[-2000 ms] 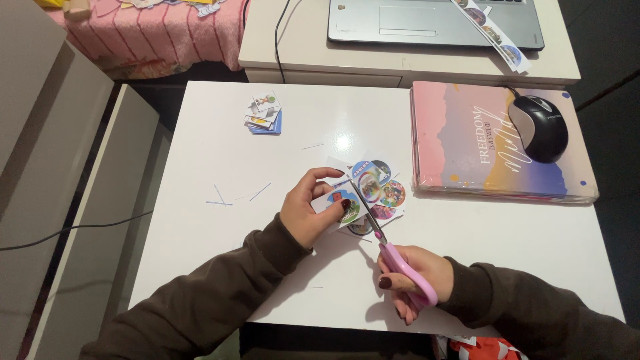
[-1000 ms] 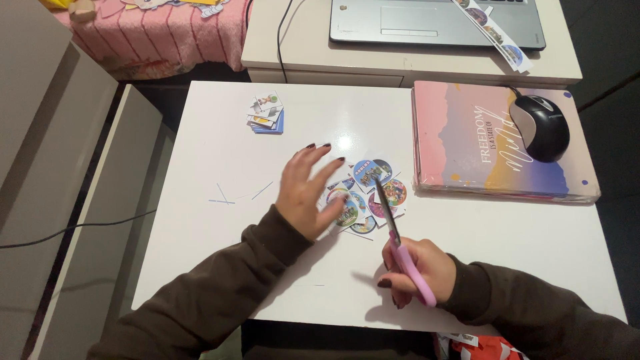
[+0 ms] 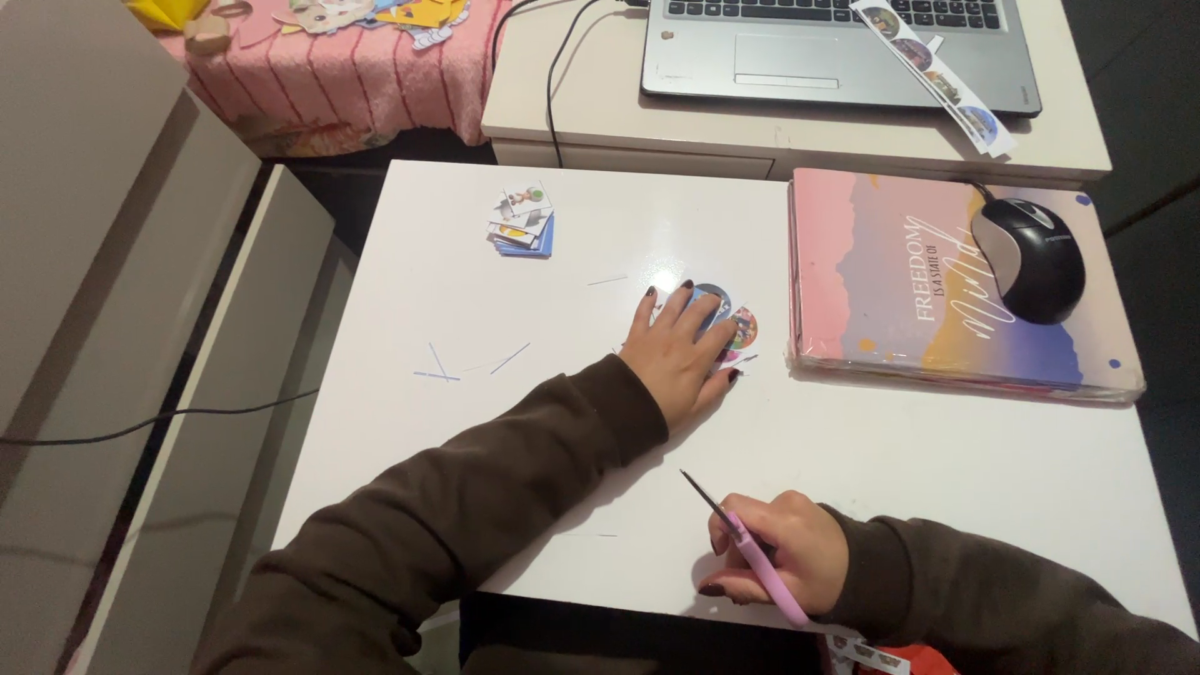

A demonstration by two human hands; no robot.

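Note:
My left hand (image 3: 677, 352) lies palm down with spread fingers over a cluster of round printed paper cutouts (image 3: 743, 328) on the white table (image 3: 450, 487). The hand covers most of the cluster; some edges show around the fingers. Near the table's front edge, my right hand (image 3: 787, 553) holds scissors with pink handles (image 3: 761, 567), their blades together and pointing up and left. A small stack of printed paper pieces (image 3: 523, 220) sits at the back left of the table. Thin paper strips (image 3: 437, 375) lie on the tabletop left of my left hand.
A black computer mouse (image 3: 1031, 262) rests on a pastel-covered book or planner (image 3: 862, 281) at the right. Behind, a laptop (image 3: 787, 66) with a strip of round pictures (image 3: 928, 70) across it stands on a white surface. More paper cutouts (image 3: 412, 14) lie on a pink cloth (image 3: 375, 84).
My left hand, which held a cutout two seconds ago, has let it go and now lies over the cluster. My right hand has drawn the scissors back from the cutouts toward the front edge.

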